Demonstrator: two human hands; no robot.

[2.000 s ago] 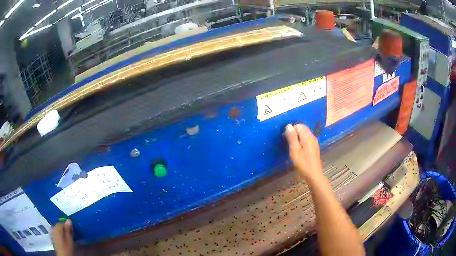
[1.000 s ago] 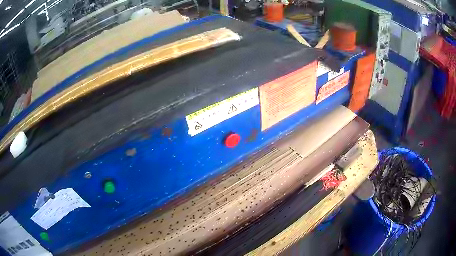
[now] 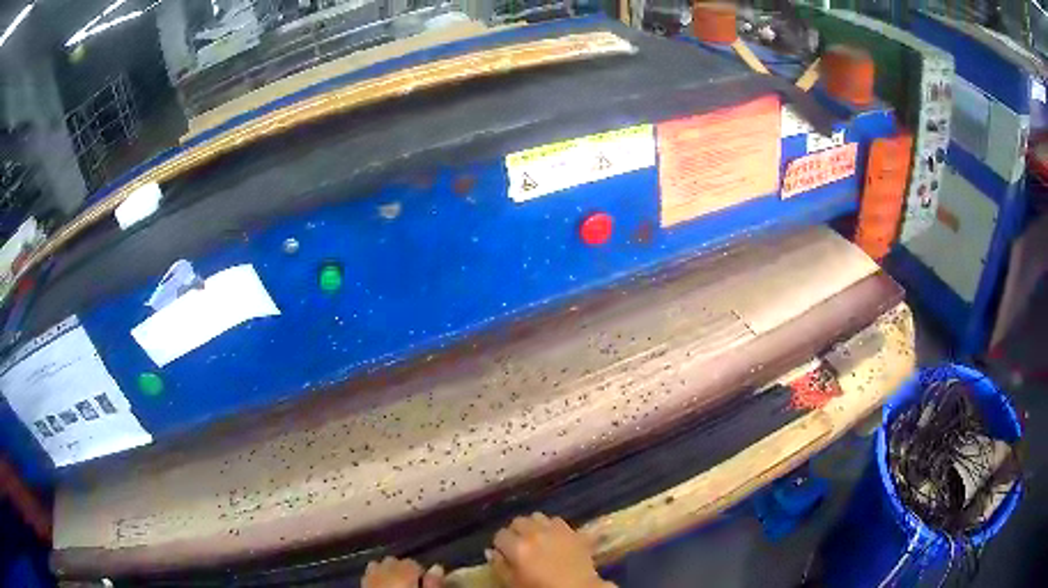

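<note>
My left hand [image 3: 400, 573] and my right hand [image 3: 542, 554] are close together at the bottom edge, partly cut off, with fingers curled at the pale wooden front ledge [image 3: 736, 459]. Whether they hold anything is hidden. Black strips [image 3: 678, 446] lie behind the ledge, along the front of the pad. The beige backing sheet [image 3: 494, 402], marked with cut lines and scattered with dark specks, lies on the reddish-brown pad [image 3: 845, 304] below the press head.
The blue press head [image 3: 460, 276] spans the view, with a red button [image 3: 596, 229], green buttons [image 3: 331, 277] and notices. Red scraps [image 3: 815, 388] lie near the ledge's right end. A blue bin [image 3: 1020, 459] of dark offcuts [image 3: 948, 448] stands at right.
Both hands were at the press head's buttons two seconds ago and out of view one second ago. Now they are at the front ledge. The view has shifted.
</note>
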